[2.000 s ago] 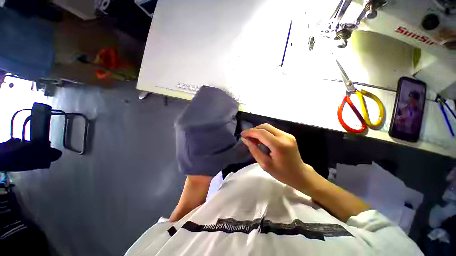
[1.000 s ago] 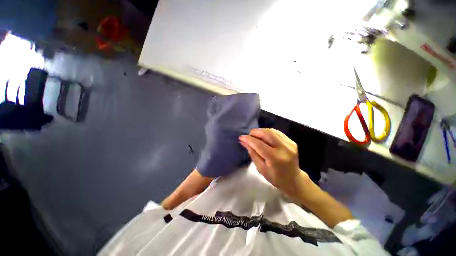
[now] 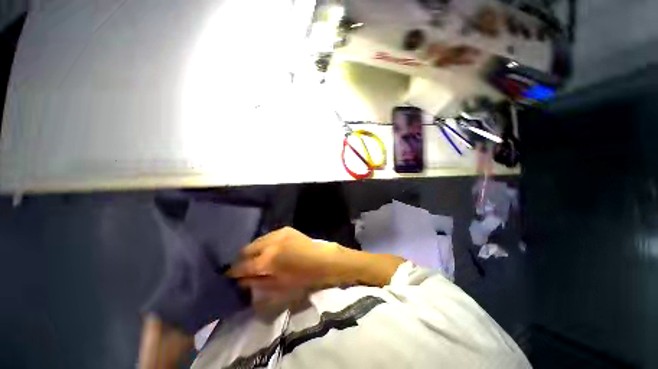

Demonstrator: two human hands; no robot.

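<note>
The dark blue-grey garment [image 3: 191,263] hangs in front of the table edge over my lap, blurred, with a paler grey-blue area at its upper right. My right hand [image 3: 270,259] has its fingertips together at the garment's right side, pinching the cloth. My left hand is hidden under the garment; only its forearm shows below the cloth at the lower left. Scissors with one red and one yellow handle loop [image 3: 363,154] lie on the table to the right of my hands.
The white table [image 3: 108,108] spans the upper left. A smartphone [image 3: 408,140] and a blue V-shaped tool [image 3: 453,137] lie right of the scissors. The sewing machine [image 3: 404,43] stands behind them. White scraps [image 3: 494,216] and pale sheets [image 3: 408,234] lie below the table.
The view has swung right, so table, scissors and phone sit further left. The garment has moved lower left in the picture and is spread differently, with a paler area showing. My right hand still pinches it.
</note>
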